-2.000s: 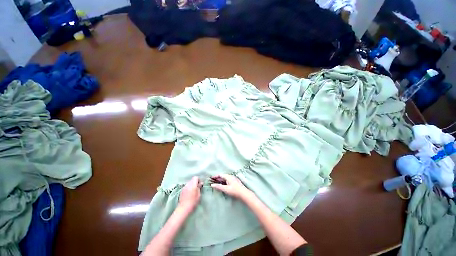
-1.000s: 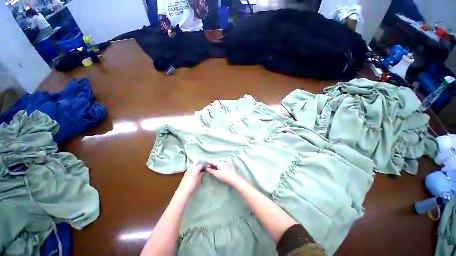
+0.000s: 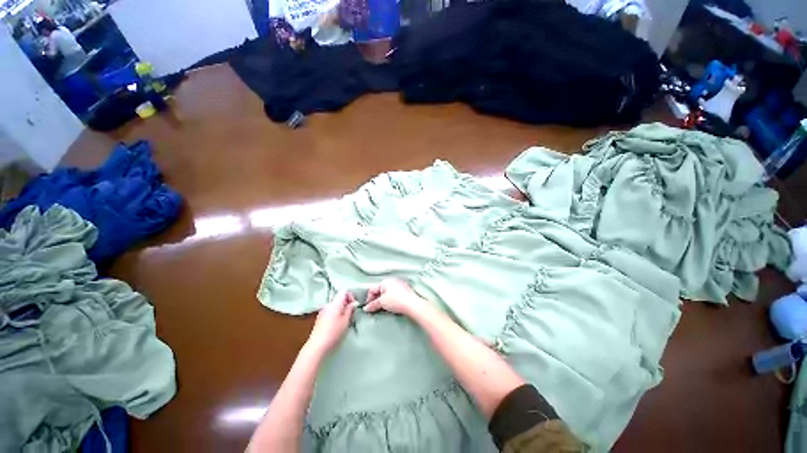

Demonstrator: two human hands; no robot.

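A pale green tiered dress (image 3: 478, 292) lies spread on the brown table in front of me, its sleeve at the upper left and its skirt towards me and to the right. My left hand (image 3: 336, 317) pinches the dress at an upper gathered seam near its left edge. My right hand (image 3: 389, 297) is close beside it, fingertips closed on the same seam. A small dark spot shows between the fingertips; I cannot tell if it is thread snips.
Green dresses lie heaped at right (image 3: 681, 203) and left (image 3: 80, 336), the left one by blue cloth (image 3: 133, 195). Black garments (image 3: 531, 62) cover the table's (image 3: 221, 115) far side, where a person in a white top stands. A grey-blue bottle (image 3: 774, 357) is at right.
Since two seconds ago, both hands have moved from the lower ruffle seam up to a higher seam near the sleeve. Over the last second they have stayed there. The camera view has shifted.
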